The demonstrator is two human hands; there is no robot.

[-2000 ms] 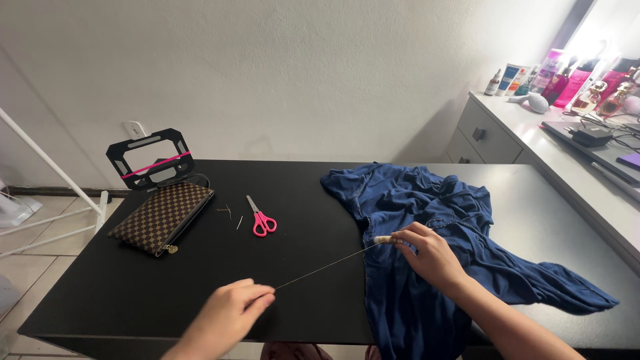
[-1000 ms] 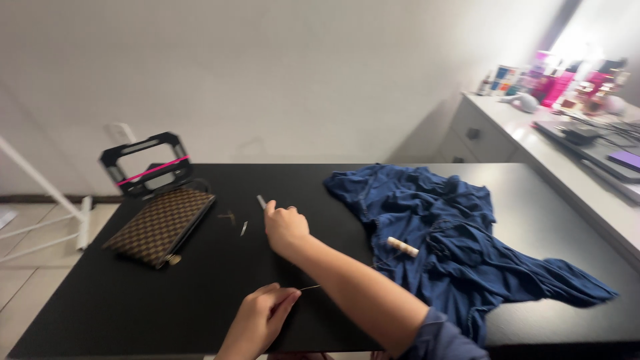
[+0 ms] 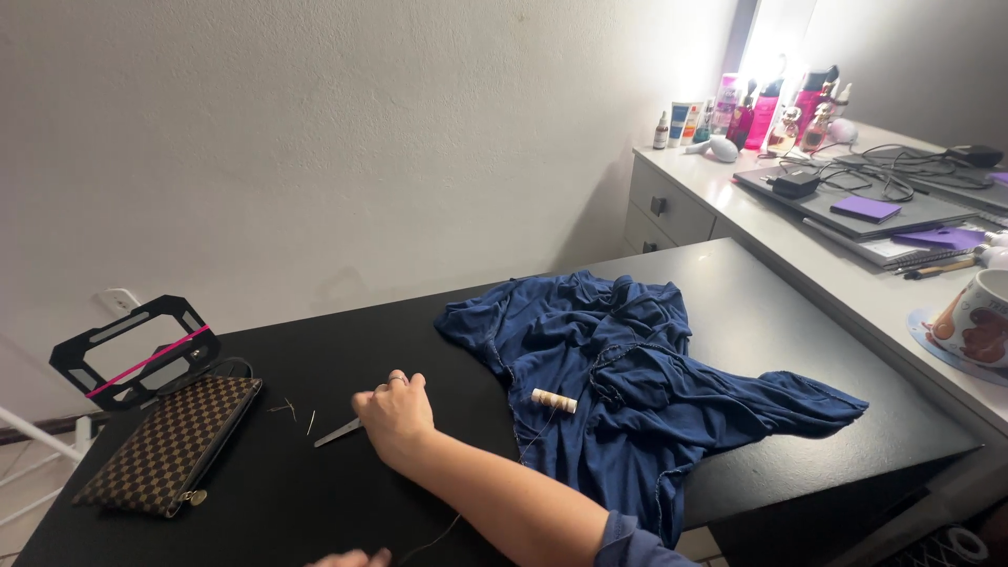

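Note:
My right hand is closed over the handles of the scissors, whose metal blades point left over the black table. My left hand shows only partly at the bottom edge, near the thread; its grip is cut off from view. That thread runs up behind my right forearm toward a spool lying on the crumpled dark blue garment. A needle-like sliver and some thread scraps lie left of the blades.
A checkered zip pouch lies at the left of the table, with a black-framed stand behind it. On the right, a white dresser holds bottles, laptops, cables and a mug.
My right hand has let go of the spool, which now lies on the garment, and has moved left to the scissors. My left hand is lower in view. The view has shifted.

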